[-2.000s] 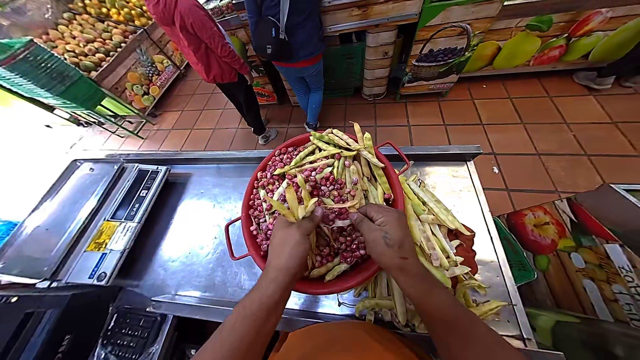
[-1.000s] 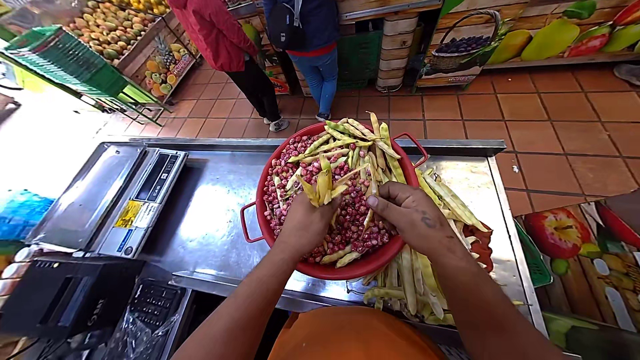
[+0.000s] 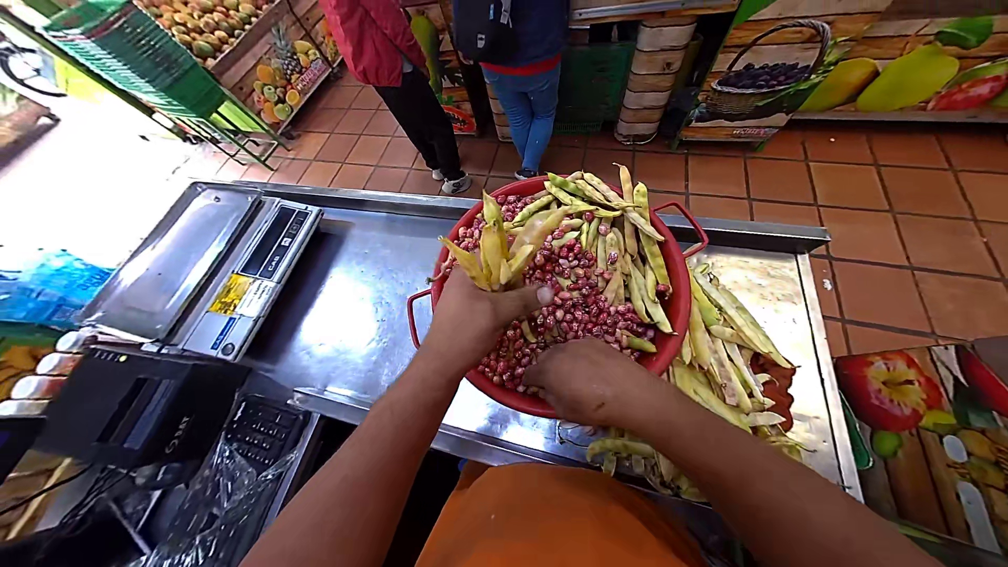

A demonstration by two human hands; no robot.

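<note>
A red plastic colander point(image 3: 679, 315) with two handles stands on the steel counter. It holds speckled red shelled beans point(image 3: 579, 276) and, at its back and right, whole yellow-green bean pods point(image 3: 650, 252). My left hand point(image 3: 472, 315) is over the colander's left side, closed around a bunch of opened yellow pods point(image 3: 494, 252) that point up. Low at the front of the colander my right hand point(image 3: 583, 378) has its fingers down among the loose beans; its fingertips are hidden. More pods point(image 3: 724, 354) lie in a pile on the counter against the colander's right side.
On the left of the steel counter point(image 3: 339, 291) is a weighing scale point(image 3: 252, 276). A black printer point(image 3: 134, 402) and a keypad point(image 3: 264, 433) under clear plastic are at the lower left. Two people point(image 3: 524, 102) stand beyond the counter, near fruit displays point(image 3: 205, 27).
My right hand has moved from the colander's right side down into the beans at its front. My left hand keeps its bunch of pods, now held upright further left.
</note>
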